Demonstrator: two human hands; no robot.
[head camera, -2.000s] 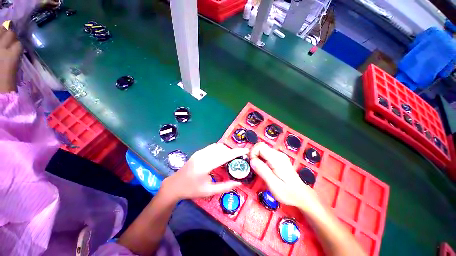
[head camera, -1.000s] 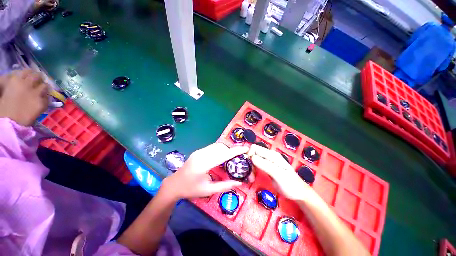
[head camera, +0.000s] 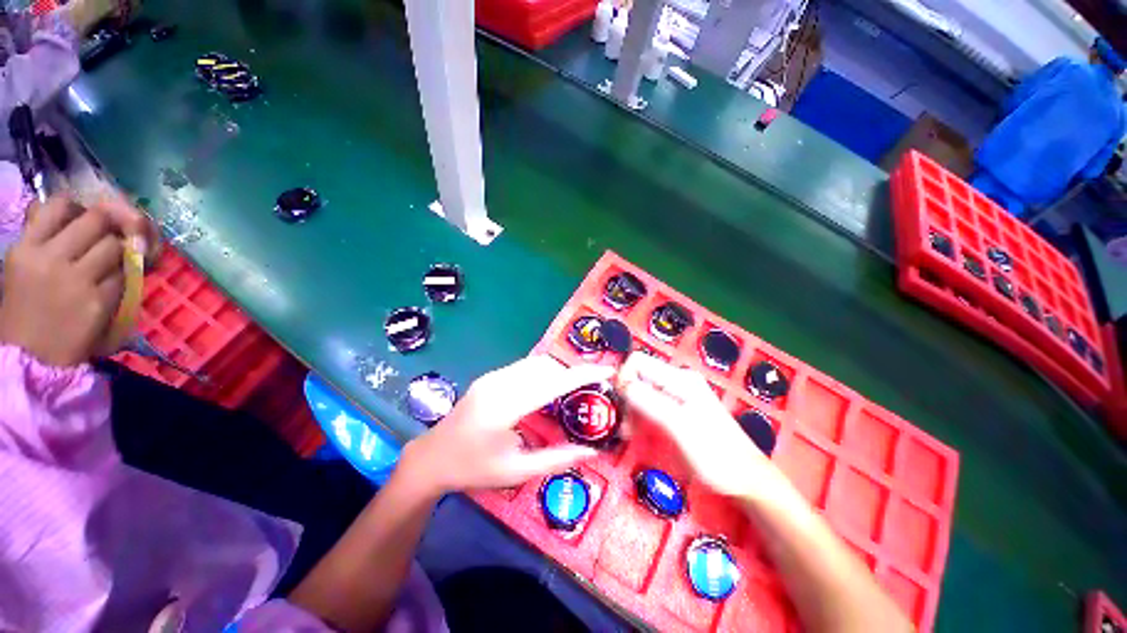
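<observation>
My left hand (head camera: 494,427) holds a round unit (head camera: 590,416) with a black rim and a red, marked face over the tray. My right hand (head camera: 692,420) is at the unit's right side, fingers bent near its upper edge; contact is hard to tell. Below is the red compartment tray (head camera: 810,476). Its near pockets hold a light-blue-faced unit (head camera: 566,500), a dark-blue-faced unit (head camera: 661,492) and another light-blue-faced unit (head camera: 712,568). Its far pockets hold several dark-faced units (head camera: 721,348), two of them overlapping at the left.
Labelled units (head camera: 407,328) and a pale-faced unit (head camera: 431,397) lie on the green bench left of the tray. A white upright (head camera: 447,124) stands behind. Another person's hands (head camera: 77,272) hold a dark tool at left. Stacked red trays (head camera: 989,266) are at far right.
The held unit's face shows red now, after pale green and then silvery grey. My hands stay in nearly the same place. The neighbour's hands have come together, with a dark tool showing.
</observation>
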